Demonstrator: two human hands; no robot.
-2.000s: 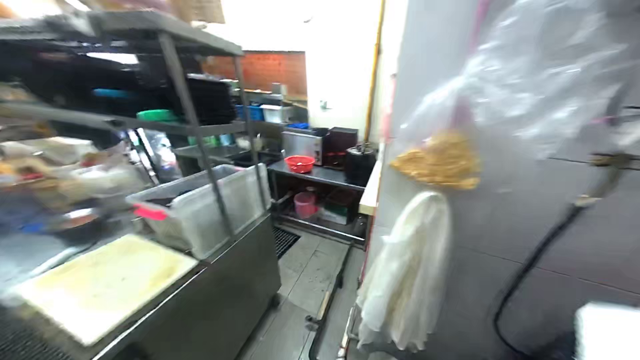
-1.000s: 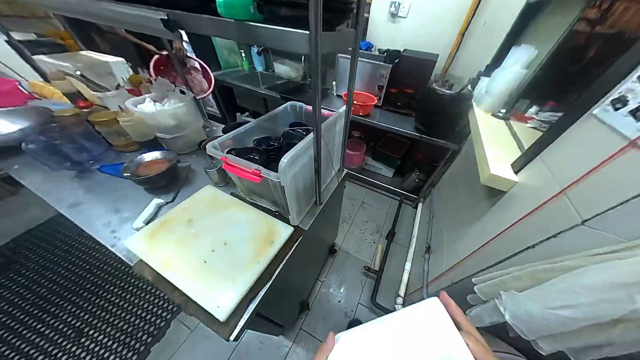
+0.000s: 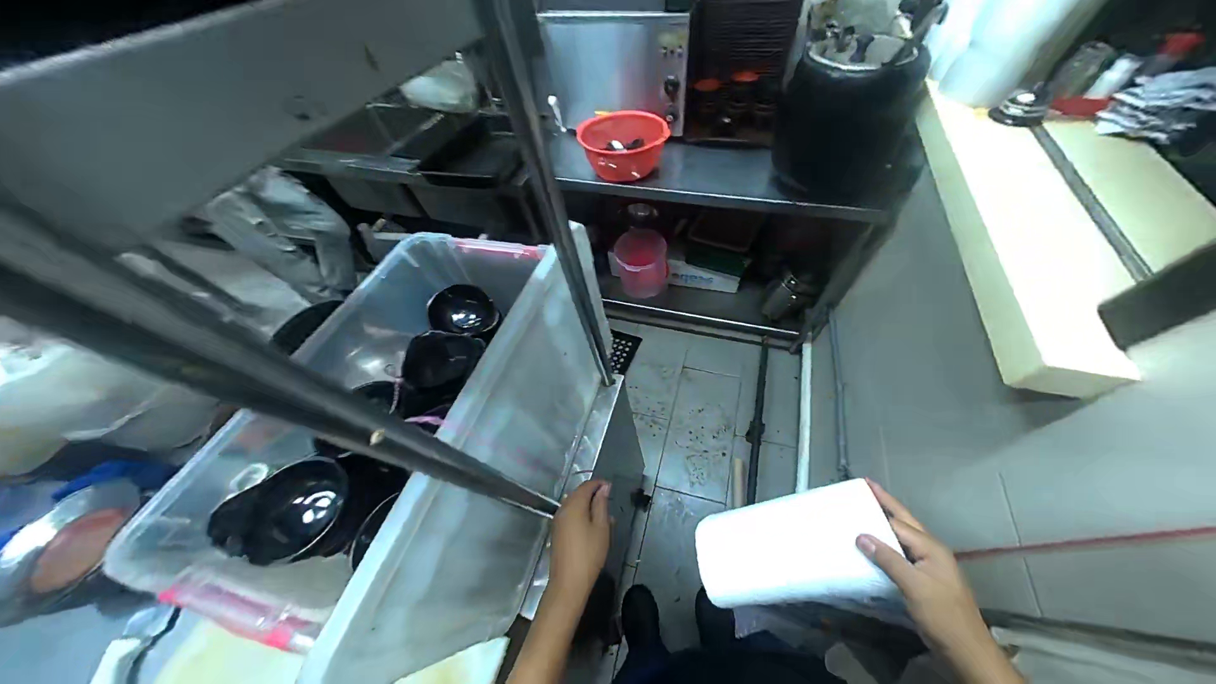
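My right hand (image 3: 917,560) grips the right end of a white block-shaped thing (image 3: 798,546), perhaps a foam box or a paper roll, held over the floor. My left hand (image 3: 581,532) is at the foot of a metal shelf post, by the edge of the steel counter (image 3: 594,446); its fingers are bent and nothing is clearly held. Just left of it stands a clear plastic bin (image 3: 503,380) with several black bowls (image 3: 294,508) inside. Part of the white cutting board (image 3: 465,665) shows below the bin.
A red plastic basket (image 3: 623,142) with utensils sits on the back steel shelf (image 3: 712,176), beside a black pot (image 3: 845,119). Below is a pink container (image 3: 641,261). A pale ledge (image 3: 1026,247) juts from the right wall. Pipes (image 3: 757,408) run along the tiled floor (image 3: 698,427).
My left hand, on the white thing's left side one second ago, is now at the counter's edge. The white thing is in my right hand alone. The view has moved nearer the back shelf.
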